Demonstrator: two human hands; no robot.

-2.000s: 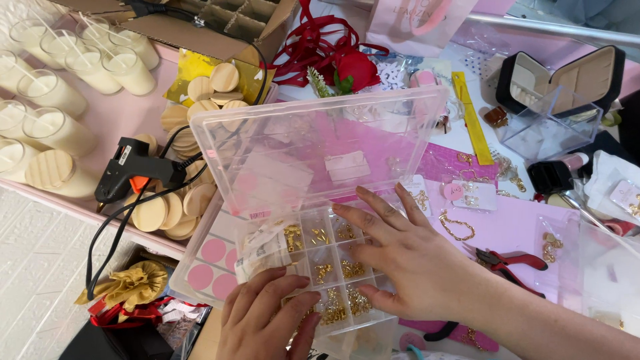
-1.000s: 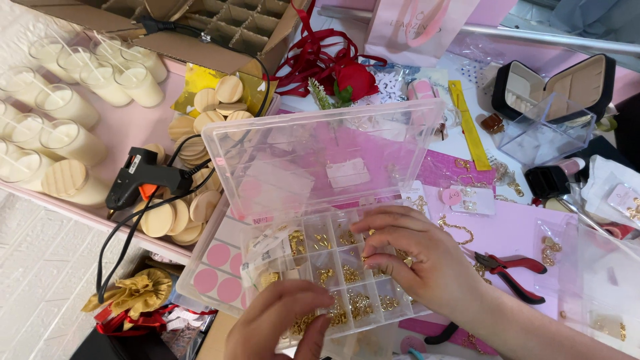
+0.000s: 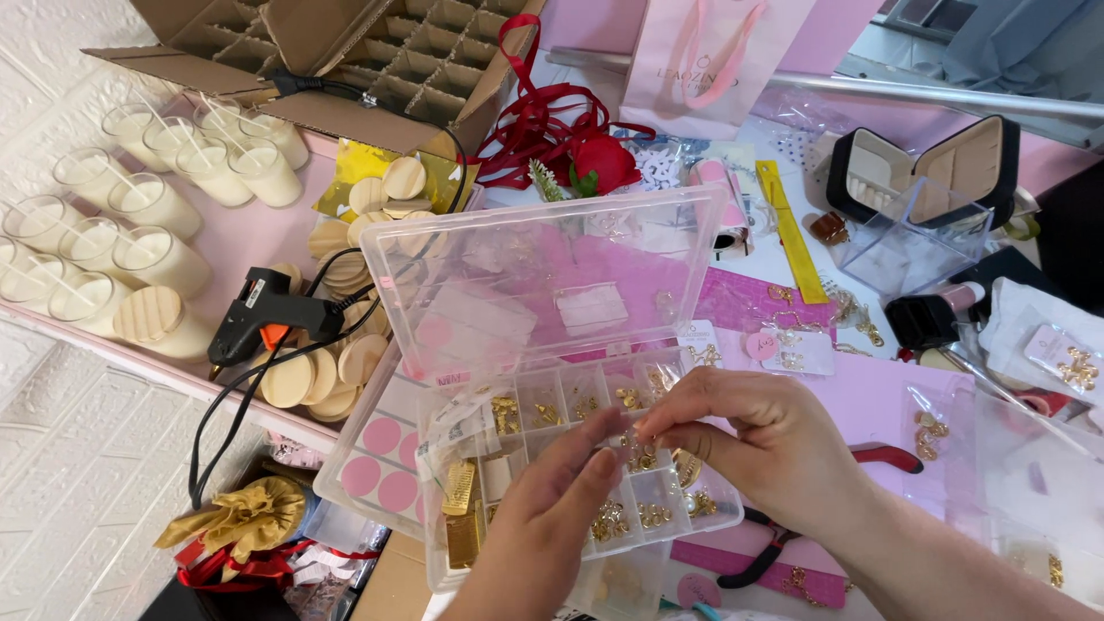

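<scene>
A clear plastic compartment box [image 3: 742, 516] lies with its lid [image 3: 552, 203] raised, and small gold-coloured jewelry findings [image 3: 610, 520] sit in its compartments. Over the middle of the box is my left hand [image 3: 561, 500], its thumb and fingers close together; whether anything is between them cannot be told. My right hand [image 3: 750, 440] is just to its right, thumb and index fingertip pinched at a tiny item too small to name. The fingertips of both hands nearly meet. Red-and-black pliers [image 3: 759, 561] lie partly hidden behind my right wrist.
At left, a pink tray [image 3: 250, 233] holds white candles in glasses [image 3: 155, 203], wooden lids [image 3: 289, 379] and a black glue gun [image 3: 267, 315]. Behind are a divided cardboard box [image 3: 431, 69] and red ribbon [image 3: 552, 112]. A yellow ruler [image 3: 789, 233] and black jewelry case [image 3: 871, 172] stand to the right.
Both hands have lifted from the compartments and come together above the box, the fingertips now nearly meeting. The right thumb and index finger have closed into a pinch.
</scene>
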